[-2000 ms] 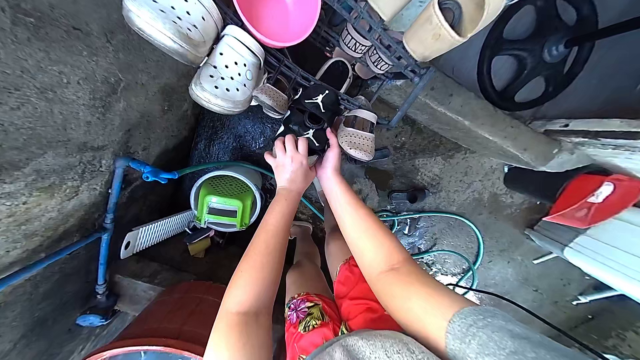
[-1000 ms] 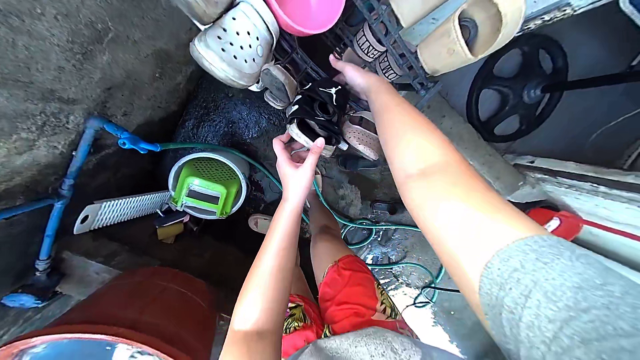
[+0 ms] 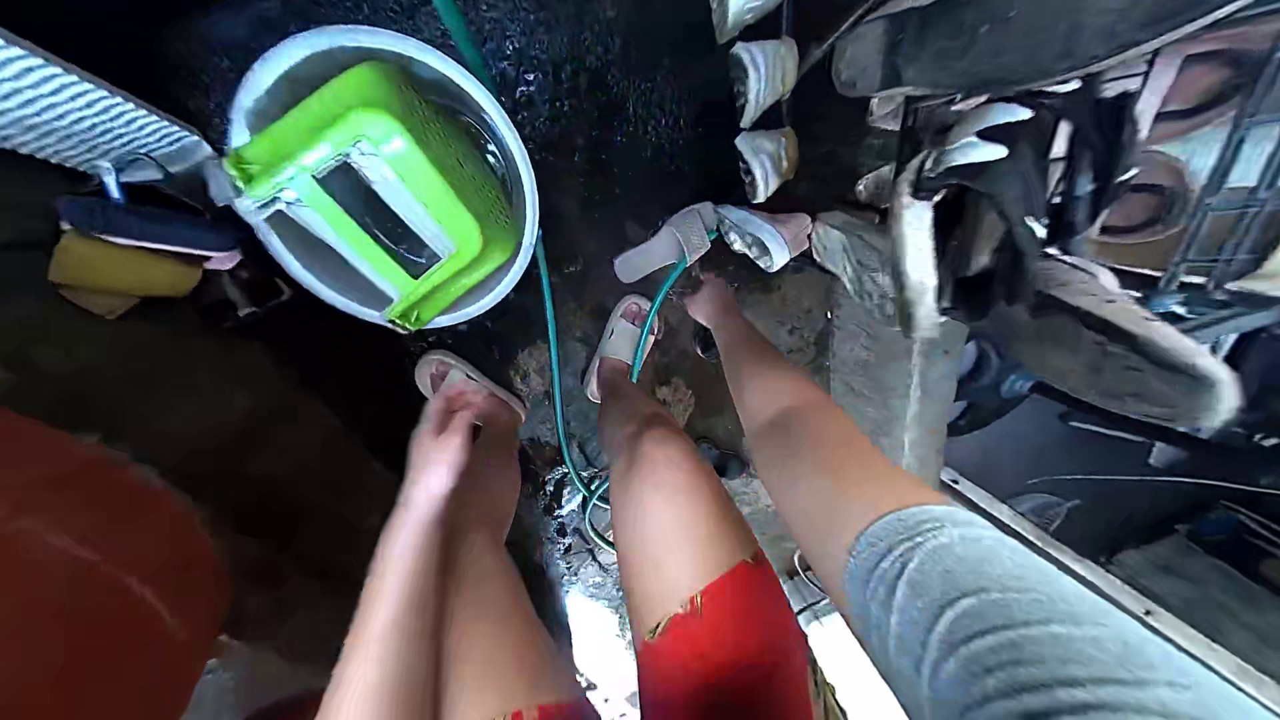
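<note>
My left hand [image 3: 448, 435], blurred, is over my lower left leg, just behind the beige slide sandal on that foot; no object shows in it. My right hand [image 3: 712, 300] reaches down beside the green hose [image 3: 660, 295], its fingers low near the floor; whether it grips anything cannot be told. Just beyond it lie a beige woven-strap sandal [image 3: 667, 243] and a pale shoe [image 3: 765, 236] on its side. Black-and-white shoes [image 3: 985, 190] are blurred on the shoe rack at the right.
A round basin [image 3: 525, 160] holding a green plastic basket [image 3: 455, 225] stands at the upper left. Beside it are a ridged washboard [image 3: 90, 110] and a yellow brush-like item [image 3: 125, 272]. A reddish-brown tub [image 3: 90, 570] is at the lower left. A concrete ledge [image 3: 880, 370] runs along the right.
Both hands have left the black shoe they were handling at the rack. My left hand has come back toward my leg, my right hand down near the floor. The view has tilted down.
</note>
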